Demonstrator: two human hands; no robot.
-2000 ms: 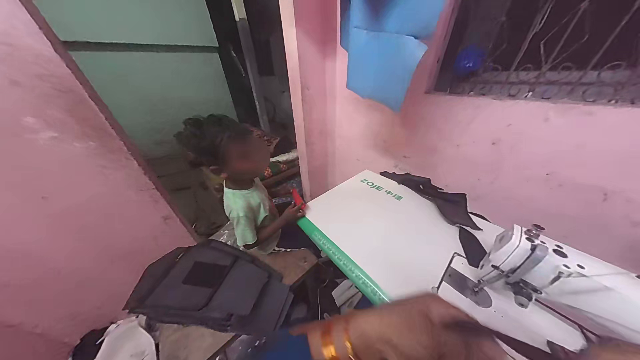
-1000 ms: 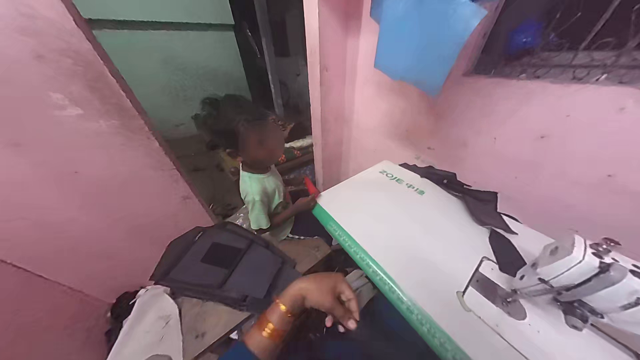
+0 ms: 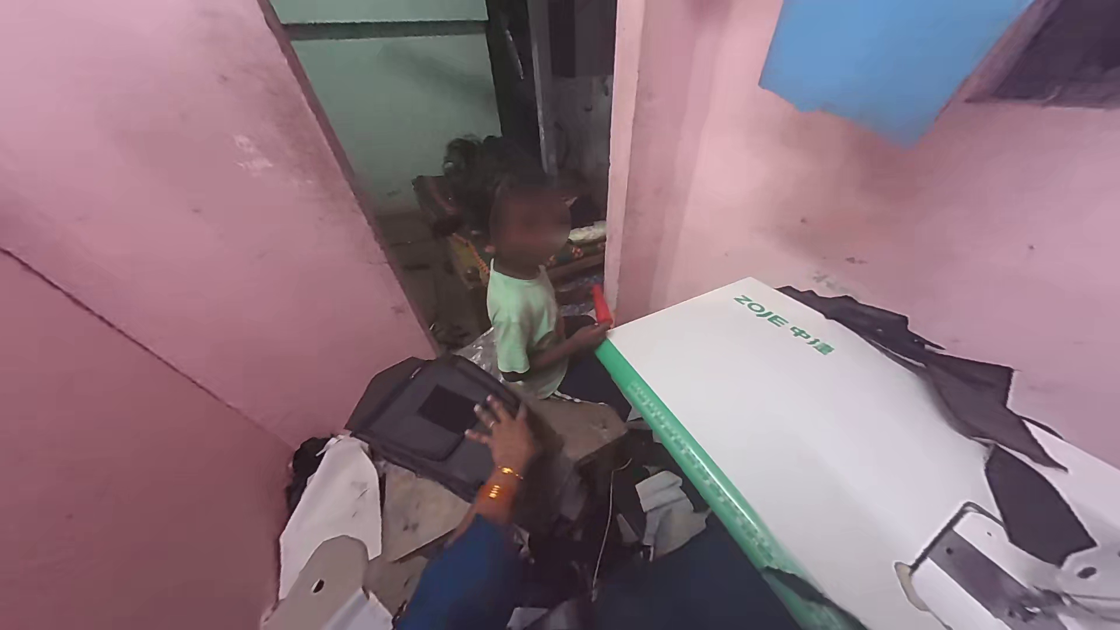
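My left hand (image 3: 507, 437), with gold bangles at the wrist and a blue sleeve, rests fingers spread on the right part of a stack of dark grey fabric pieces (image 3: 411, 437). A darker rectangular patch lies on the top piece, beside my fingertips. The stack lies on a worn surface (image 3: 416, 512) left of the white sewing machine table (image 3: 787, 429) with its green edge. My right hand is out of the frame. Part of the sewing machine (image 3: 1089, 573) shows at the lower right corner.
A person (image 3: 525, 306) in a pale green shirt sits by the doorway, holding a red object (image 3: 601, 304) at the table corner. Dark fabric scraps (image 3: 971, 376) lie along the table's back. White pieces (image 3: 337, 507) stand at lower left. Blue cloth (image 3: 884, 61) hangs on the pink wall.
My left hand has moved left from beside the table edge onto the dark fabric stack, and its fingers have spread. The view has turned left.
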